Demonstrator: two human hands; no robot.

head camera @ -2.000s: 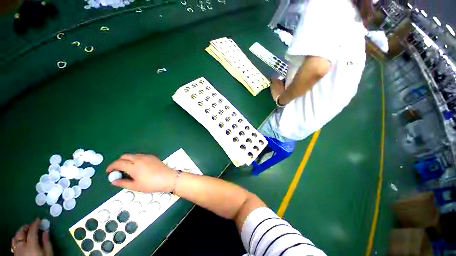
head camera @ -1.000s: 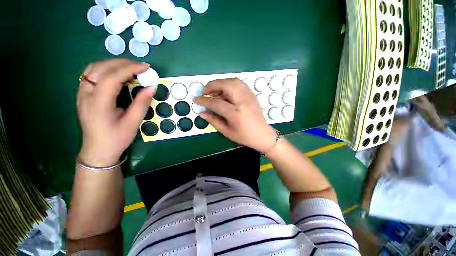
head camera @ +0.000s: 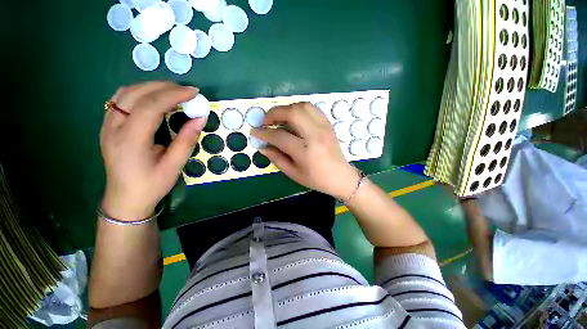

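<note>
A punched card strip lies on the dark-green table in front of me, with pale discs in its right-hand holes and dark empty holes at its left. My left hand is over the strip's left end and pinches a white disc between thumb and fingertips. My right hand is over the middle of the strip, its fingertips at a pale disc in the middle row; whether they still grip it is hard to tell. A loose disc pile lies beyond the strip.
A tall stack of empty strips stands at the right, with another stack beyond it. A stack with many edge lines and a crumpled plastic bag are at lower left. Another person's pale sleeve shows at lower right.
Since two seconds ago, both hands have come together over the strip. In the last second they have hardly moved; the person at right has shifted.
</note>
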